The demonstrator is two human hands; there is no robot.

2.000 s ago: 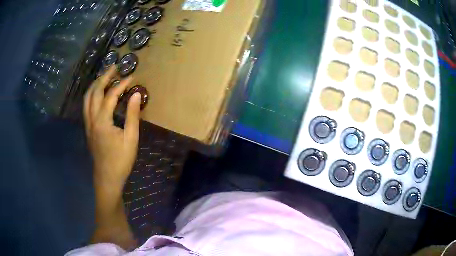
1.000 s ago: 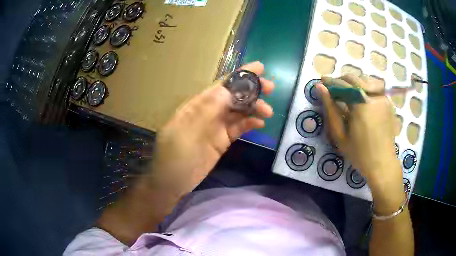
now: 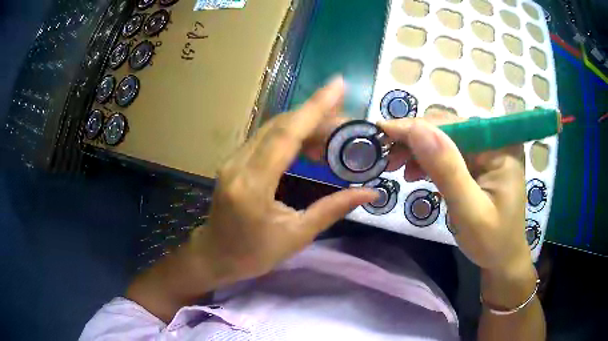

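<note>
A round speaker driver (image 3: 359,153) is held up over the foam tray's (image 3: 427,40) near left part, grey back and central disc towards me. My left hand (image 3: 267,190) is around its left side, index finger and thumb spread; other fingers are partly hidden behind it, so its grip is unclear. My right hand (image 3: 460,180) has its fingertips at the driver's right edge, by the terminals, and also holds the green test probe (image 3: 503,131), which points right. The probe's tip is not visible. Drivers (image 3: 422,206) sit in the tray's near pockets, some hidden by my hands.
At left lies a brown cardboard sheet (image 3: 213,86) with handwriting, a label (image 3: 220,3) and rows of dark drivers (image 3: 127,90). Glossy clear trays (image 3: 50,86) lie beyond its left edge. A green mat (image 3: 347,46) with blue lines lies beneath. Coloured wires (image 3: 593,60) are at far right.
My left hand has moved from the cardboard to the tray side with a driver, which now shows its back. My right hand has come in with the green probe and met the driver. The view has shifted.
</note>
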